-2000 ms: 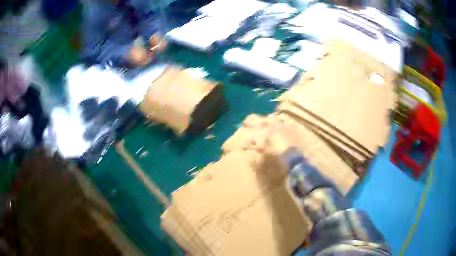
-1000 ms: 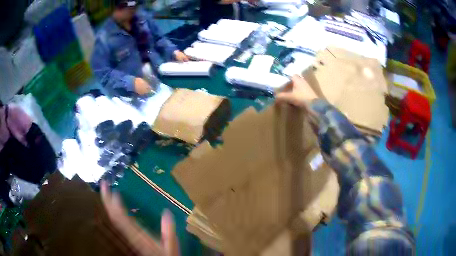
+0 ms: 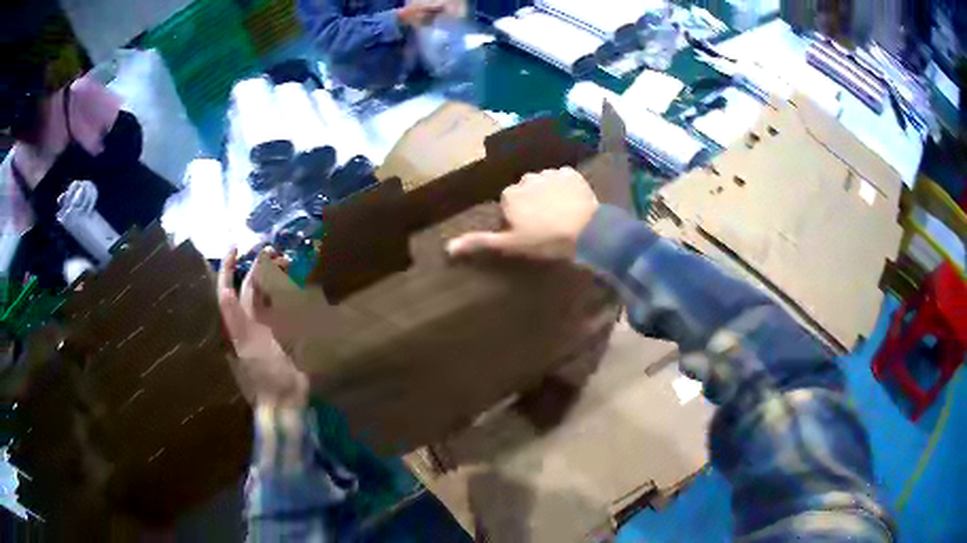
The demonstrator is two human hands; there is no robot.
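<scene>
A brown cardboard box blank is held up in front of me, partly folded, with its notched long panel standing at the far side. My right hand is on its inner side near the far right, thumb pointing left and fingers curled. My left hand is at its left end, fingers up by the end flap. Below it a stack of flat tan blanks lies in front of me, with a small white label showing. Rows of dark brown folded boxes stand at the left.
More flat blanks lie at the right. White rolls with dark ends are piled beyond, near a tan wrapped block. One person sits at the far left, another stands across the green table. A red stool is on the blue floor at the right.
The blank has been lifted and turned from the stack, and its long panel now stands up. My left hand has come up to its left end. The view has shifted left.
</scene>
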